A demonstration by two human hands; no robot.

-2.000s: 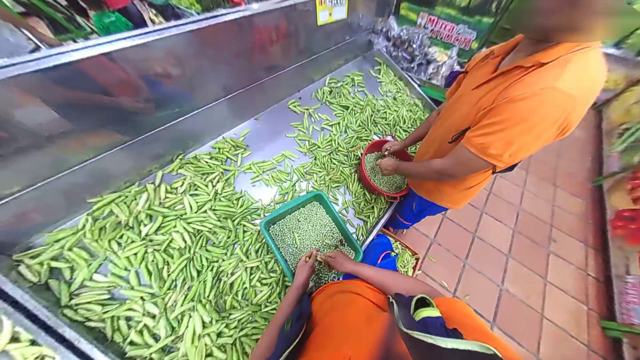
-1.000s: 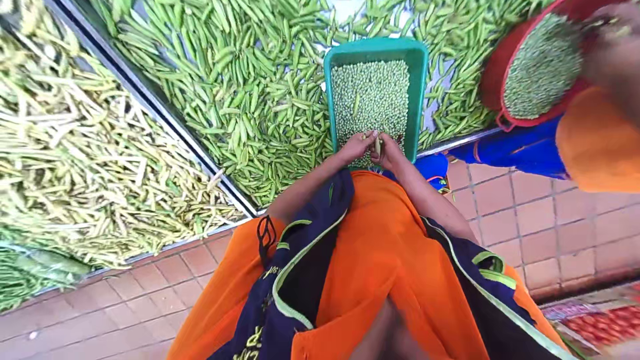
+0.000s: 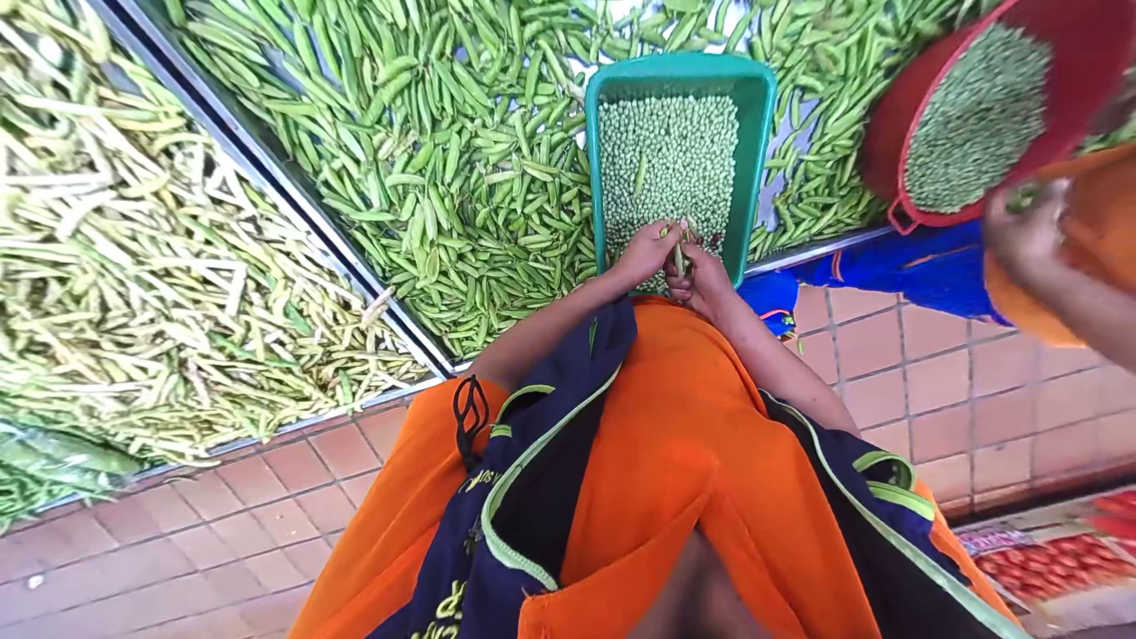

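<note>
Over the near end of a green plastic tub (image 3: 768, 133) of shelled peas (image 3: 666, 151), my two hands meet at their fingertips. My right hand (image 3: 701, 277) is closed on a pea pod (image 3: 680, 259), held upright between thumb and fingers. My left hand (image 3: 652, 251) pinches at the top of that pod; its fingertips partly cover it. A single green pod (image 3: 640, 175) lies on the peas in the tub. Unshelled pea pods (image 3: 435, 169) spread around the tub on the metal display.
A metal divider (image 3: 293, 191) separates the pea pods from paler bean pods (image 3: 151, 248) at left. At right, a co-worker's hand (image 3: 1029, 226) is beside a red plastic tub (image 3: 923, 98) of peas. Red produce (image 3: 1056, 566) lies at lower right, beyond the tiled floor (image 3: 941, 373).
The view has swung from the wider display down onto my hands and lap. My hands stay together at the near end of the green tub.
</note>
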